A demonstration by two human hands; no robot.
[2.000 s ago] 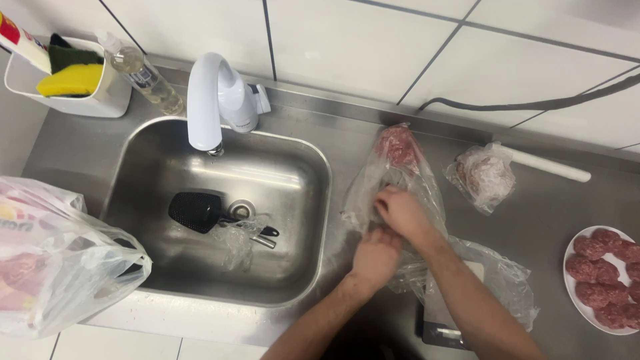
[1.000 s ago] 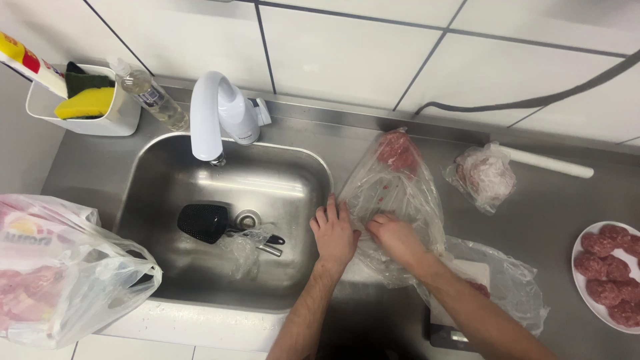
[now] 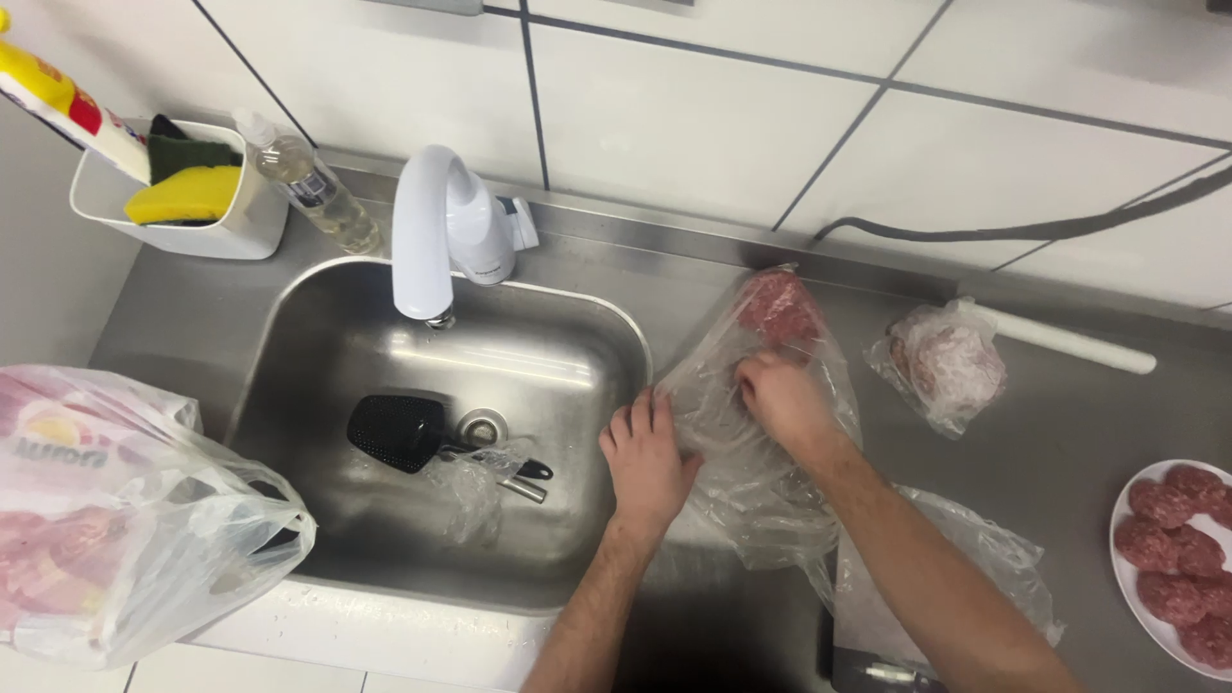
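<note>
A clear plastic bag (image 3: 741,462) lies on the steel counter right of the sink, with raw ground meat (image 3: 780,306) bunched at its far end. My left hand (image 3: 650,457) rests at the bag's left edge, fingers apart. My right hand (image 3: 784,399) is on top of the bag just below the meat, its fingers curled against the film; whether they pinch it cannot be told. Another wrapped lump of meat (image 3: 948,361) lies to the right, against a white rod (image 3: 1068,339). Beneath my right forearm, another clear bag (image 3: 991,549) partly covers a pale flat-topped object.
A steel sink (image 3: 318,520) holds a black slotted utensil (image 3: 399,433) and crumpled film, below a white faucet (image 3: 423,231). At left are a full plastic carrier bag (image 3: 164,539), a sponge caddy (image 3: 255,226) and a bottle (image 3: 322,197). A plate (image 3: 1126,577) of meatballs stands far right.
My left hand has moved away from beside my right hand to the left edge of the bag, and its fingers have spread. The meat remains at the bag's far end.
</note>
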